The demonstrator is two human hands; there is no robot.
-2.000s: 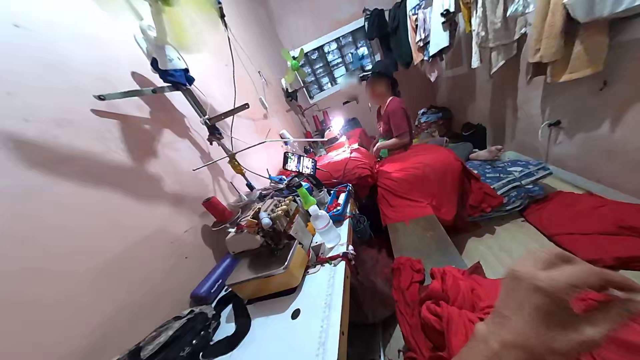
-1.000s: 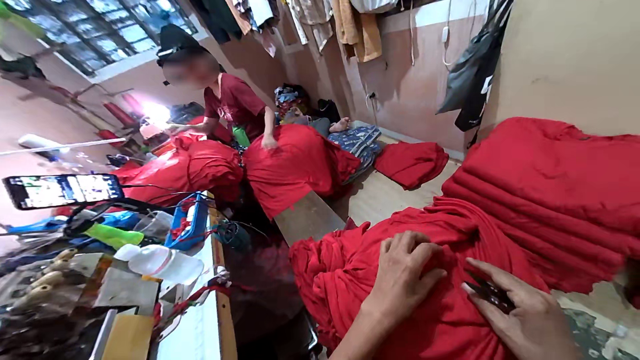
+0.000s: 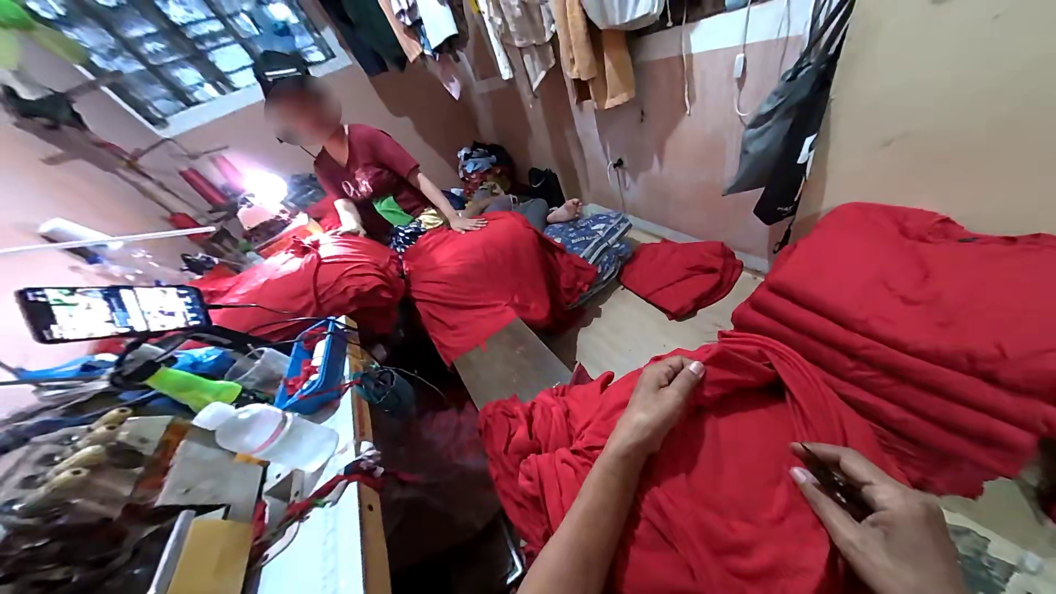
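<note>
A heap of red fabric [image 3: 726,462] lies before me at the lower right. My left hand [image 3: 664,400] grips a fold near its upper edge, thumb against curled fingers. In my right hand [image 3: 879,511], at the heap's right side, is a small dark tool [image 3: 833,483], pinched between thumb and fingers; its kind is unclear, perhaps thread snips. Beyond and to the right rises a stack of folded red garments [image 3: 916,305]. A smaller folded red piece [image 3: 681,276] lies on the floor behind the heap.
A co-worker [image 3: 371,173] sits behind more red fabric [image 3: 495,264], one hand resting on it. On the left, a white table [image 3: 322,536] holds a plastic bottle [image 3: 276,433], a blue basket [image 3: 318,375] and thread cones. A phone [image 3: 115,312] is mounted above. A grey bench [image 3: 511,363] stands behind the heap.
The view has swung right since the first frame. My left hand, flat with spread fingers on the red fabric one second ago, now pinches a fold. The right hand keeps the dark tool.
</note>
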